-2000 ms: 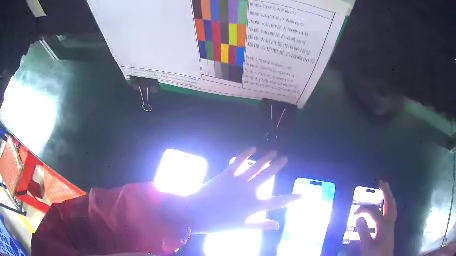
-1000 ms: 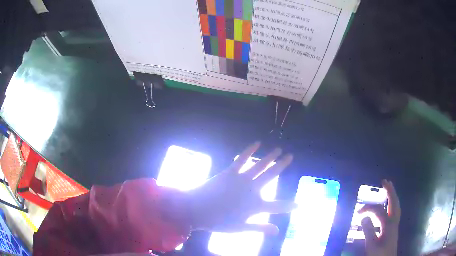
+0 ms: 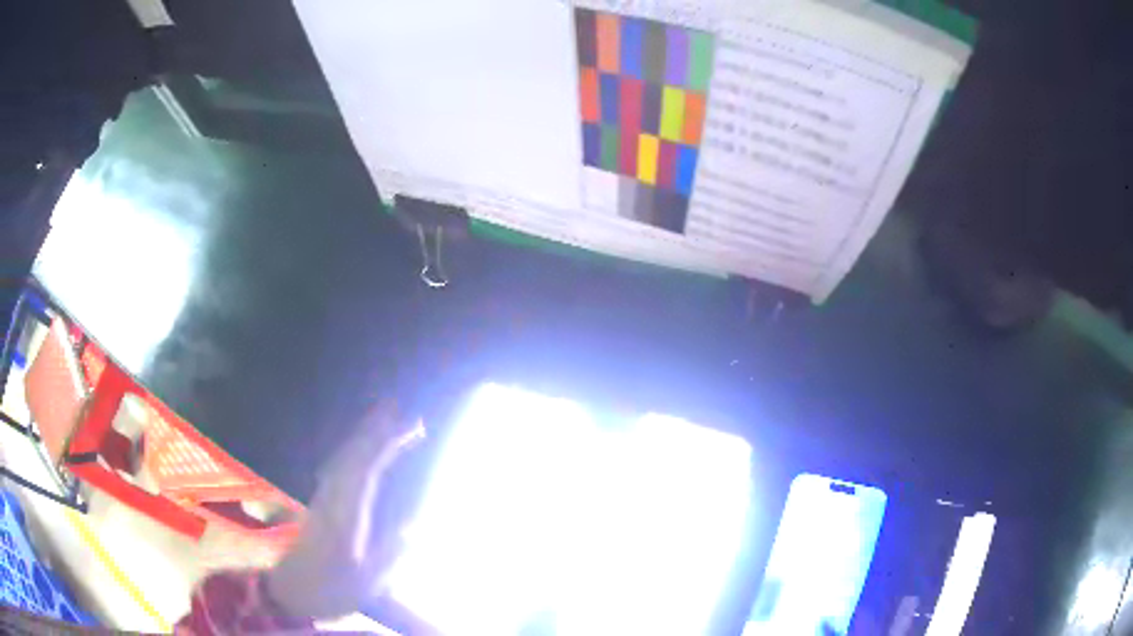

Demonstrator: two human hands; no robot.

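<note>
Phones lie in a row in front of me. At the left, the lit screens point(image 3: 584, 522) merge into one white glare, so their edges are hidden. A phone with a blue-white screen point(image 3: 820, 553) lies to the right. The rightmost phone point(image 3: 964, 574) shows only as a narrow white strip. My left hand point(image 3: 354, 516) is blurred at the left side of the glare; its grip is unclear. A faint pale shape left of the strip may be fingers of my right hand point(image 3: 908, 615). The test chart point(image 3: 460, 99) with its colour checker point(image 3: 640, 118) stands behind.
Binder clips point(image 3: 430, 218) point(image 3: 760, 296) sit at the chart's lower edge. The table point(image 3: 298, 286) is dark green. A red plastic stool point(image 3: 186, 447) and a blue crate point(image 3: 31, 559) are at the lower left. A dark round shape point(image 3: 1006, 298) is right of the chart.
My left hand has moved left, off the phones, and the glare has spread. The rightmost phone has gone from a full screen to a strip. The whole view has shifted.
</note>
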